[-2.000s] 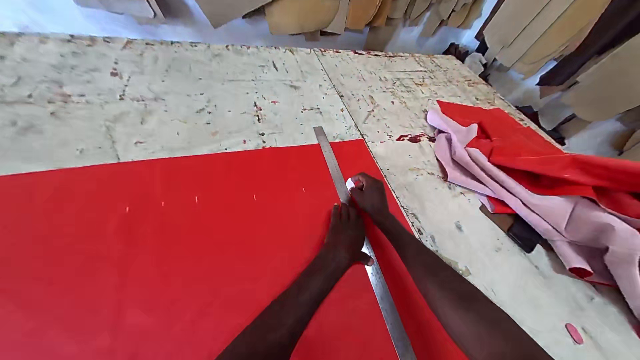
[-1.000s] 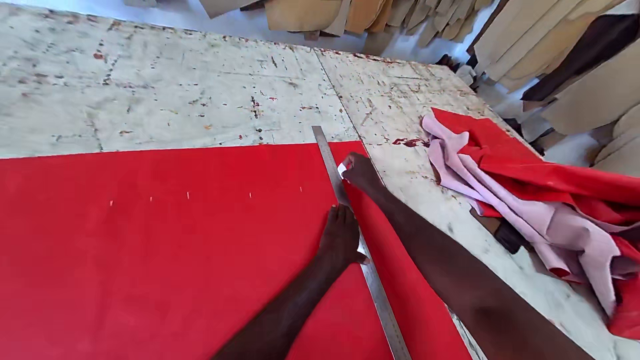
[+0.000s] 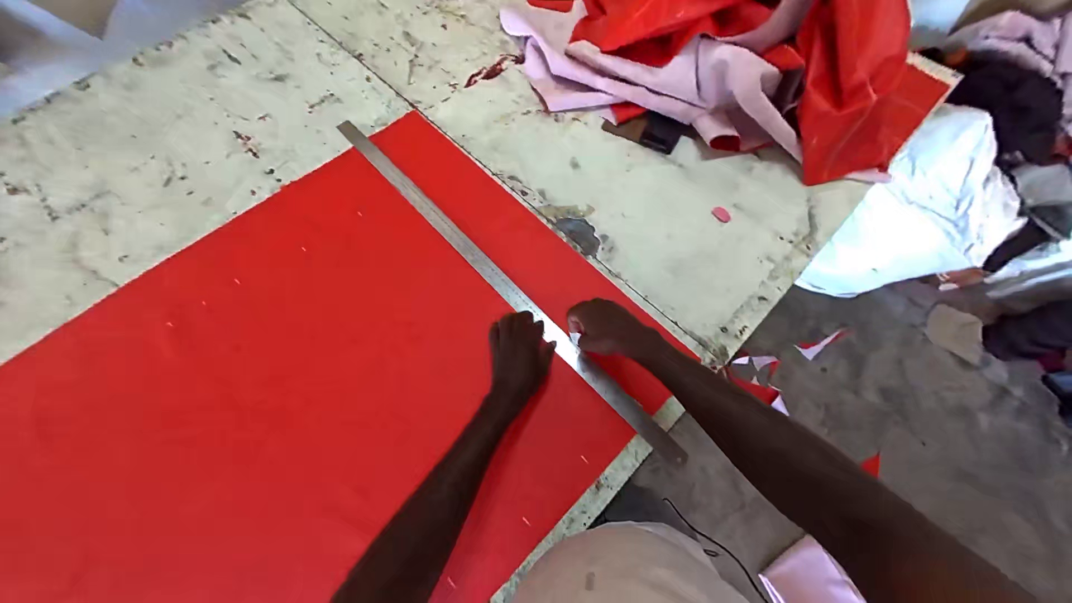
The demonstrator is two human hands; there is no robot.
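Note:
A long steel ruler (image 3: pixel 452 230) lies slantwise across a large red sheet of material (image 3: pixel 276 377), one end past the sheet's far edge and the other past the table's near edge. My left hand (image 3: pixel 519 352) presses on the ruler's left edge near its middle, fingers bent. Right across from it, my right hand (image 3: pixel 607 328) is closed on a small white piece (image 3: pixel 575 338), held against the ruler's right edge. What that piece is cannot be told, as the fingers hide most of it. Short pale marks dot the red sheet on both sides.
The worn, stained table (image 3: pixel 653 243) has a seam along the sheet's right edge. Crumpled red and pink material (image 3: pixel 670 67) lies at the back right, with a small pink piece (image 3: pixel 721 215) nearer. Scraps (image 3: pixel 819 344) and a white sack (image 3: pixel 921 209) are beyond the table's edge.
Both hands have moved along the ruler toward its near end, the right hand still closed on the white piece. The view has swung down and to the right.

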